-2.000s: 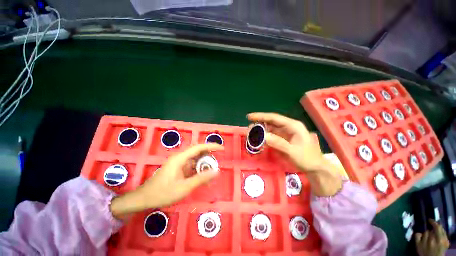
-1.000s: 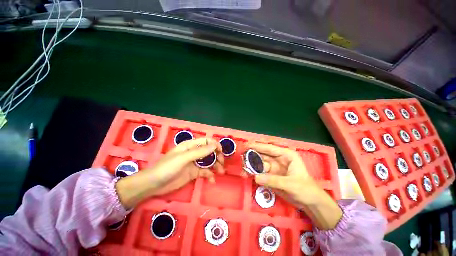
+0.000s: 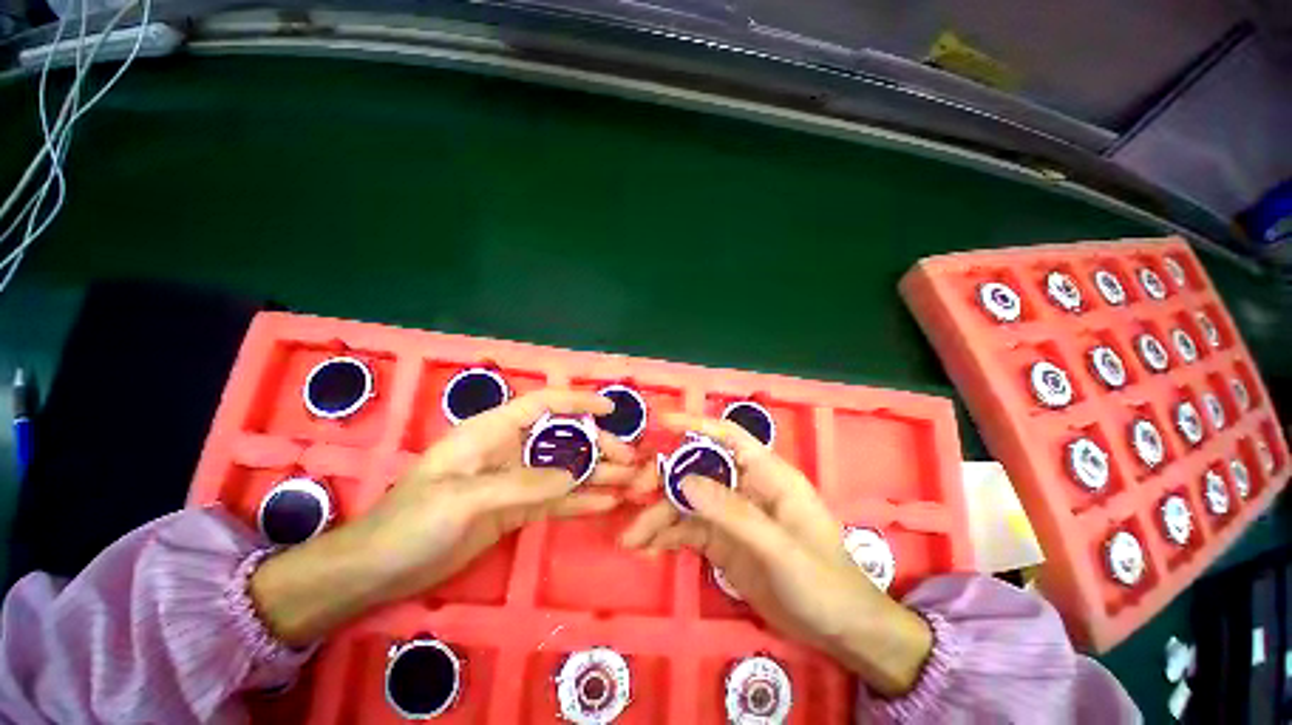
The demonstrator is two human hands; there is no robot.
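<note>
My left hand [image 3: 468,489] holds a round smartwatch module [image 3: 561,451], its dark glass face up with faint light marks on it. My right hand [image 3: 772,538] holds a second module [image 3: 699,475], also face up, with its thumb on the lower edge of the glass. The two modules are side by side, apart, above the salmon-red foam tray [image 3: 907,402]. In its back row several modules lie black face up and the rightmost pocket is empty. In the front row one shows a black face [image 3: 424,678] and others show the white ringed sensor side [image 3: 594,686].
A second red foam tray [image 3: 978,411] stands angled at right, filled with sensor-side-up modules. A pale paper slip [image 3: 1000,517] lies between the trays. A black mat [image 3: 121,411] is under the left tray edge. A pen [image 3: 21,418] lies far left, white cables [image 3: 50,156] upper left.
Both modules are now held face up side by side, lower than two seconds ago. Faint marks now show on their screens. The view has shifted slightly.
</note>
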